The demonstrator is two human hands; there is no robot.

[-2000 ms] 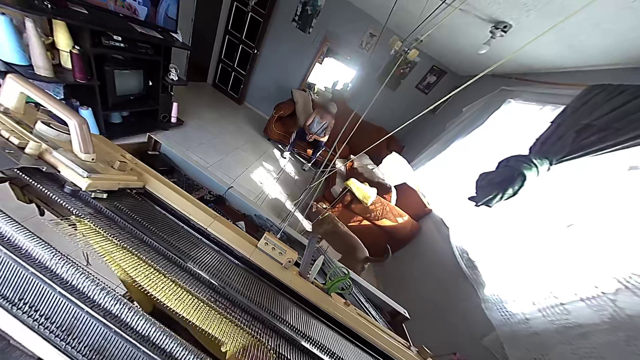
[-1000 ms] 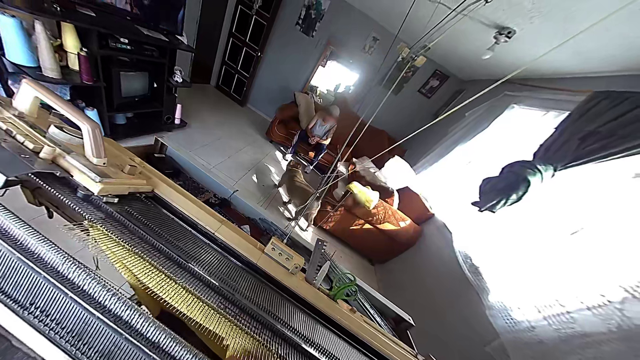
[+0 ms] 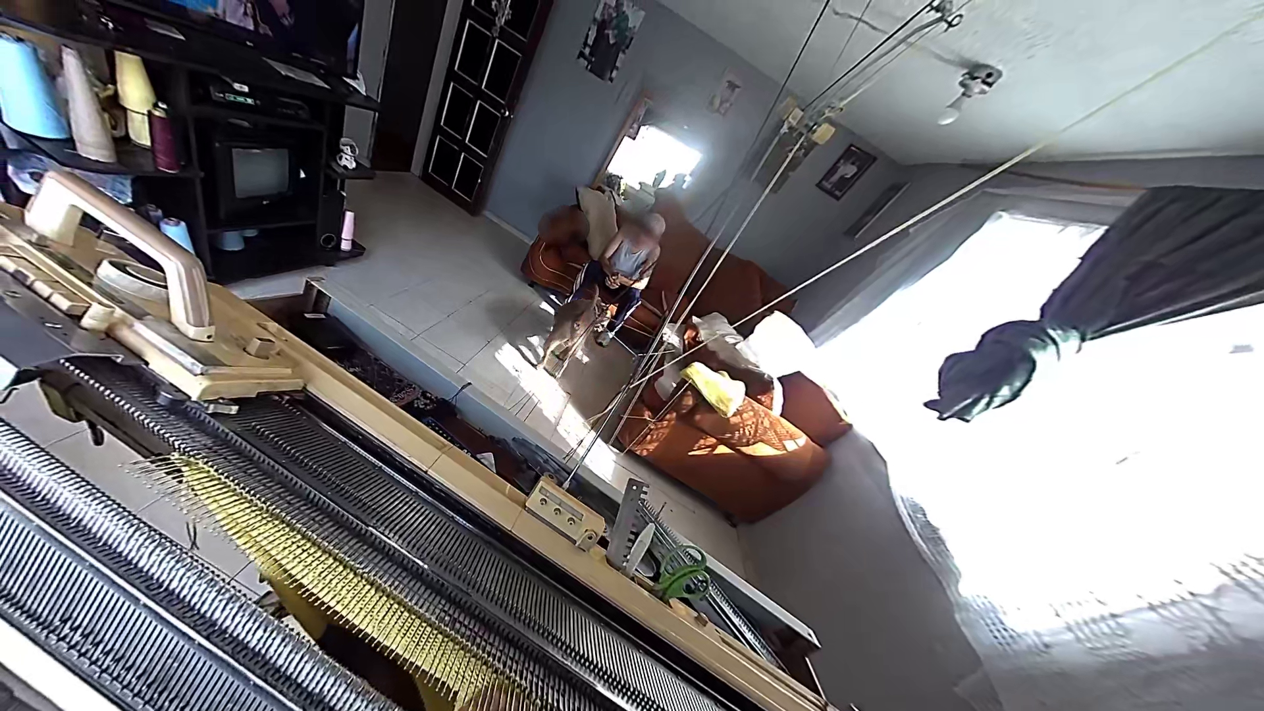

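Neither of my hands is in the frame. A knitting machine with two needle beds (image 3: 326, 464) runs diagonally across the lower left. Yellow knitted fabric (image 3: 326, 563) hangs on the needles between the beds. The machine's carriage (image 3: 148, 326), with a beige handle (image 3: 148, 237), rests at the upper left end of the rear bed. A row counter (image 3: 565, 511) sits on the beige rail. Green-handled scissors (image 3: 681, 573) and a toothed metal comb (image 3: 625, 523) stand in the tray behind it. Thin yarns rise to the tension mast (image 3: 808, 128) and cross the room.
Yarn cones (image 3: 89, 104) stand on a black shelf unit (image 3: 272, 262) with a small television (image 3: 260, 170). A person (image 3: 628, 259) sits on an orange sofa (image 3: 750, 454), with a dog (image 3: 570, 331) close by. Cloths lie on the sofa. A dark knotted curtain (image 3: 1017, 365) hangs at the bright window.
The dog has moved away from beside the machine, across the floor to the seated person. The carriage and the yellow fabric stay in place.
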